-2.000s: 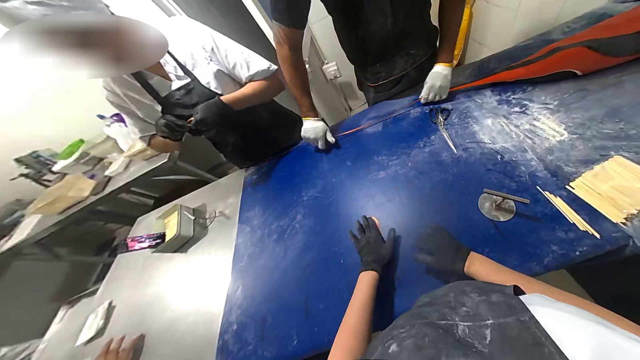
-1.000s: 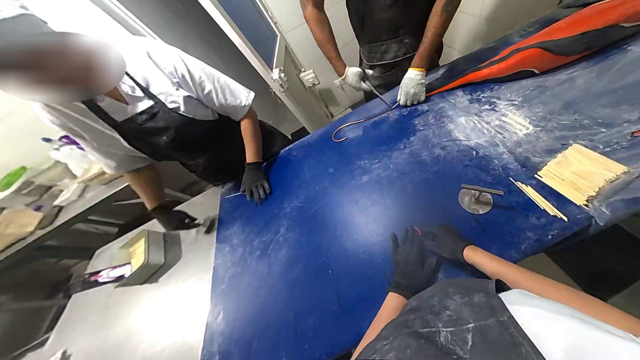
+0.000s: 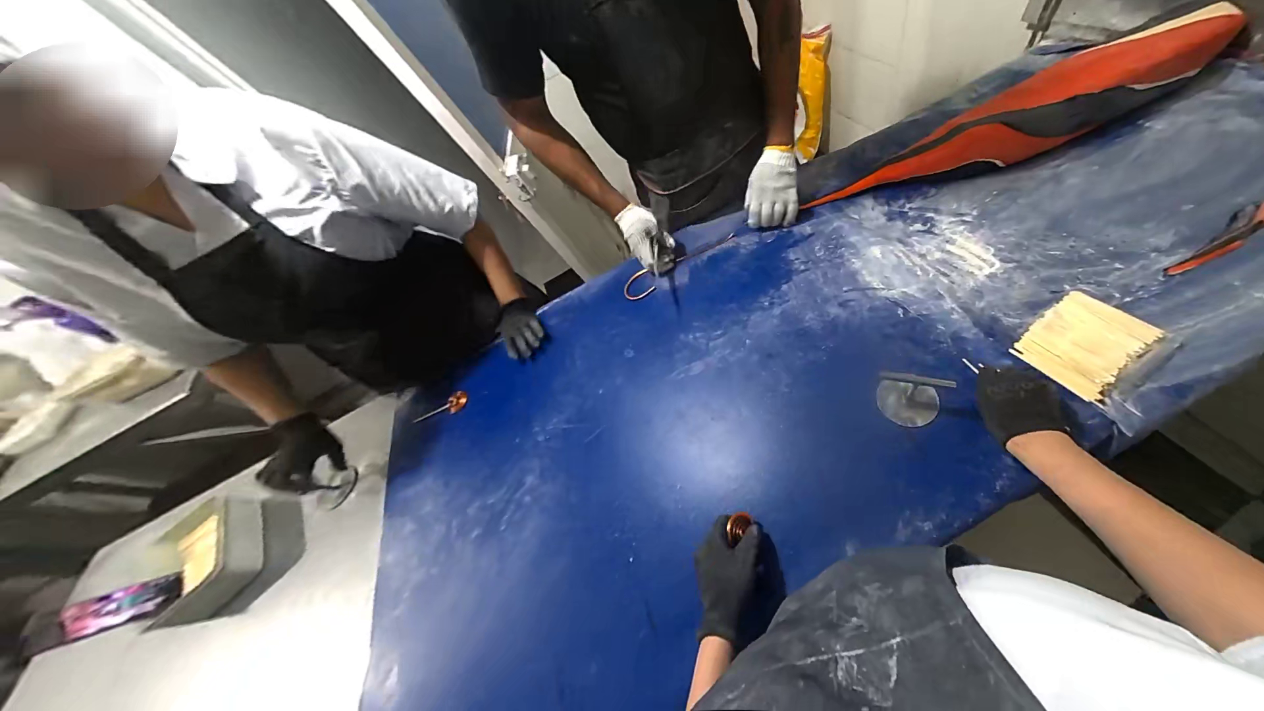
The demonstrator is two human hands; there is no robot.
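Observation:
My left hand (image 3: pixel 729 573), in a black glove, holds a small red-brown striped coil (image 3: pixel 739 528) near the front of the blue table (image 3: pixel 553 553). My black-gloved right hand (image 3: pixel 1022 403) is at the right, its fingers on or near thin pale sticks (image 3: pixel 973 366) at the near end of a stack of wooden sticks (image 3: pixel 1086 346). Whether it grips one is unclear. Left of that hand lie a clear round disc (image 3: pixel 908 403) and a grey bar (image 3: pixel 918 379). A coiled candy on a stick (image 3: pixel 456 402) rests at the table's left edge.
Across the table a co-worker's white-gloved hands (image 3: pixel 647 237) hold scissors (image 3: pixel 657 259) at a thin dark strand with a hooked end (image 3: pixel 640 286). It leads to a large red-and-black candy mass (image 3: pixel 1066 109). Another co-worker's black-gloved hand (image 3: pixel 301 454) is over the steel counter (image 3: pixel 326 573), near a metal box (image 3: pixel 237 563).
My right hand has moved from beside my left hand to the sticks at the right. The coil now shows in my left hand. The white-gloved co-worker now has scissors at the strand.

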